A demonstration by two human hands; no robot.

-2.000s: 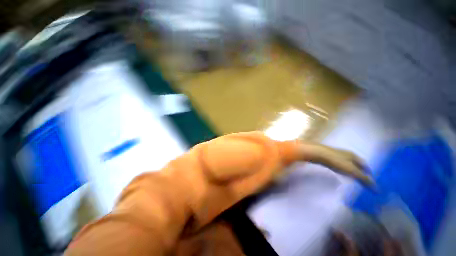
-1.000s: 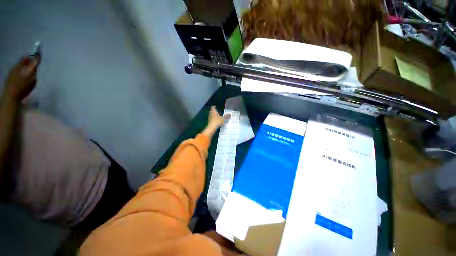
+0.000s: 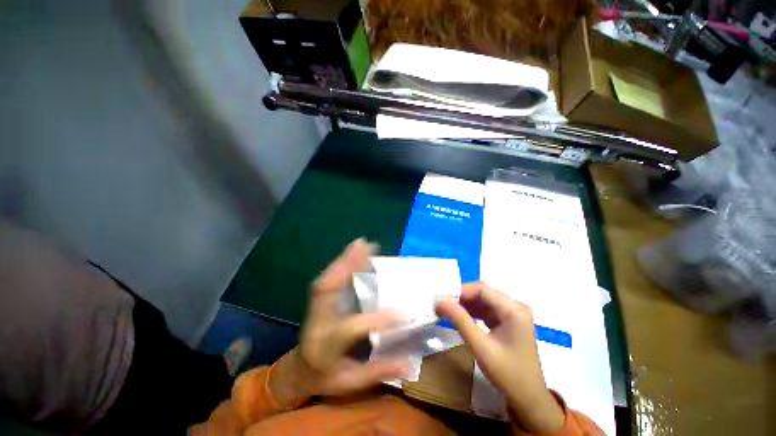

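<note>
A white label sheet (image 3: 413,285), folded and slightly blurred, is held up between my two hands above the near end of a flat carton. My left hand (image 3: 340,328) grips its left side. My right hand (image 3: 506,336) pinches its right edge with thumb and fingers. Under and behind them lies the flat carton, with its blue panel (image 3: 442,221) partly covered by the sheet and its white panel (image 3: 540,255) to the right. Brown inner card shows at the near end. The print on the sheet cannot be read.
The dark green tabletop (image 3: 340,200) has a metal bar (image 3: 476,126) along the far side. Beyond it are a white roll (image 3: 459,78), a black box (image 3: 310,47) and an open brown box (image 3: 642,94). Clear plastic bags (image 3: 715,255) lie at right. A person's clothed body (image 3: 64,332) is at left.
The label strip that lay left of the carton is now folded up in both hands. My left hand has come back from the far left, and my right hand has come into view.
</note>
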